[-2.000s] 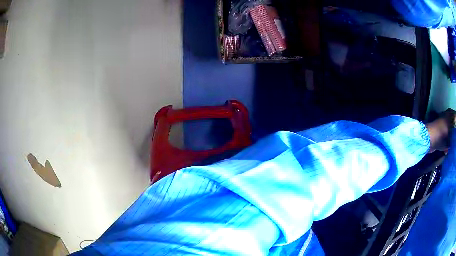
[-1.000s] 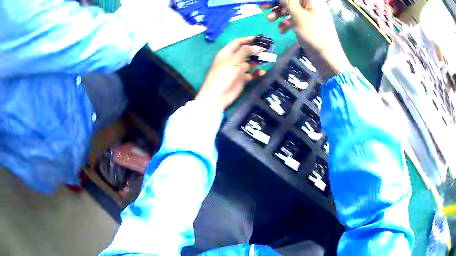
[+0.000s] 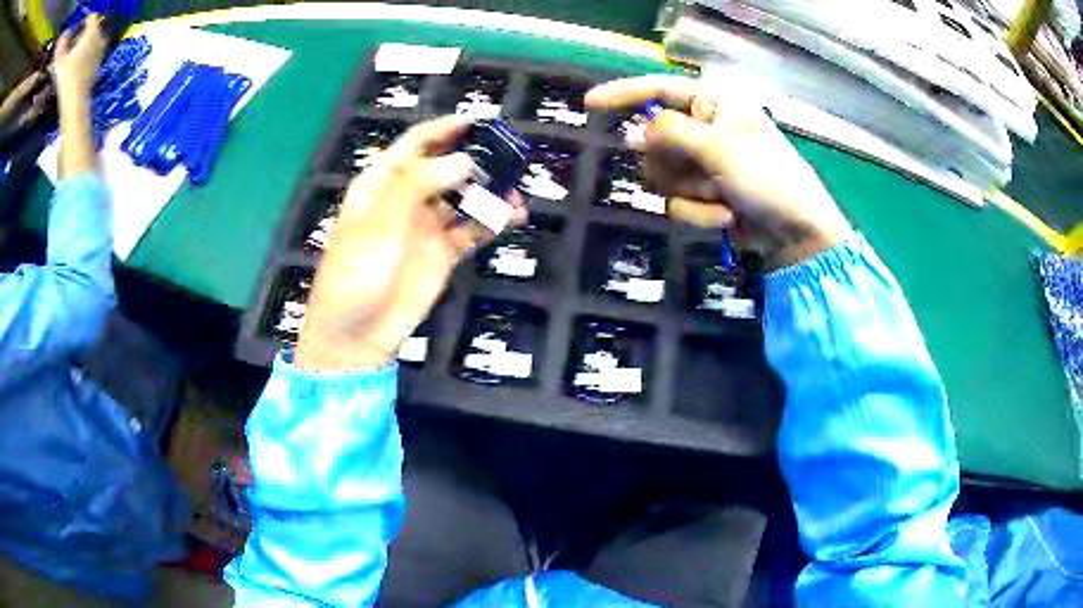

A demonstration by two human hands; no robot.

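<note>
My left hand holds a black watch body above the foam tray, its dark face tilted and a white label sticking off its lower side. My right hand is over the tray's right part, fingers closed around a thin blue strap; bits of blue show at the fingertips and below the palm, the rest is hidden. The hands are apart. The black foam tray has rows of square pockets, most with a watch body and white label. The front right pocket holds no watch.
On the left, blue straps lie on a white sheet, and another person's hand holds something blue. Stacked white trays stand at the rear right of the green bench. More blue straps lie at the far right.
The view has swung from the floor and a red stool to the bench. My right hand has come from beside the blue straps to over the tray. My left hand still holds the watch body.
</note>
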